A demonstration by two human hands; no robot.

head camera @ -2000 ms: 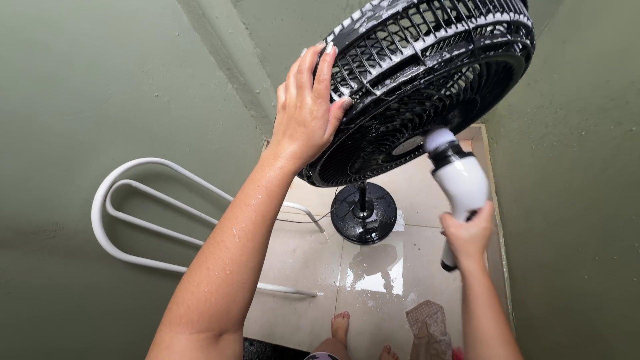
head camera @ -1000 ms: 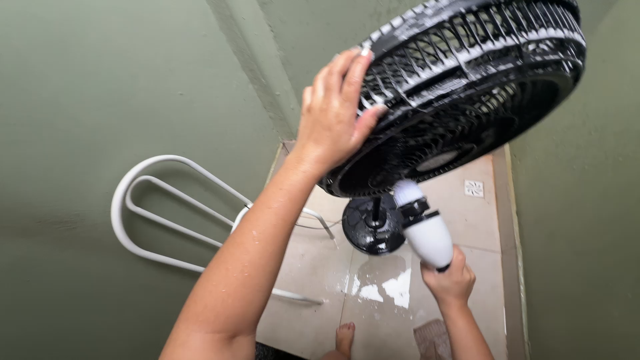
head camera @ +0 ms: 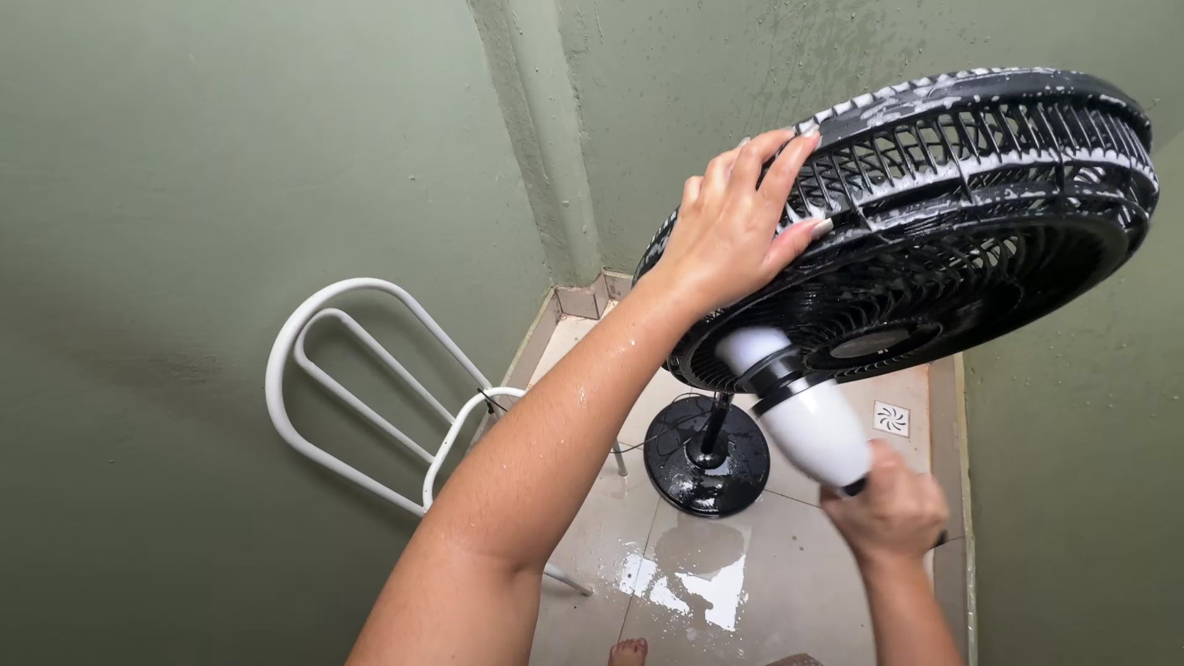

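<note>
A black pedestal fan's grille (head camera: pixel 962 194), wet and streaked with white foam, fills the upper right. My left hand (head camera: pixel 740 217) grips the left part of its rim, fingers over the outer ribs and thumb lower down. In my right hand (head camera: pixel 888 509) is a white and black handheld scrubber brush (head camera: pixel 814 430), its foamy head against the left part of the grille's face, near the round center cap (head camera: pixel 869 342). Below stands the fan's round black base (head camera: pixel 680 462), wet, on the floor; the grille hides the upper part of the pole.
A white metal chair frame (head camera: pixel 277 388) stands at the left by the green wall (head camera: pixel 185 185). Water lies on the beige tiled floor (head camera: pixel 795 573), which has a square drain cover (head camera: pixel 892 418) at the right. A bare foot (head camera: pixel 629 651) shows at the bottom edge. A thin cable runs near the base.
The scrubber has moved left across the grille's face, from near the center cap. My left hand stays on the rim. The view has shifted a little.
</note>
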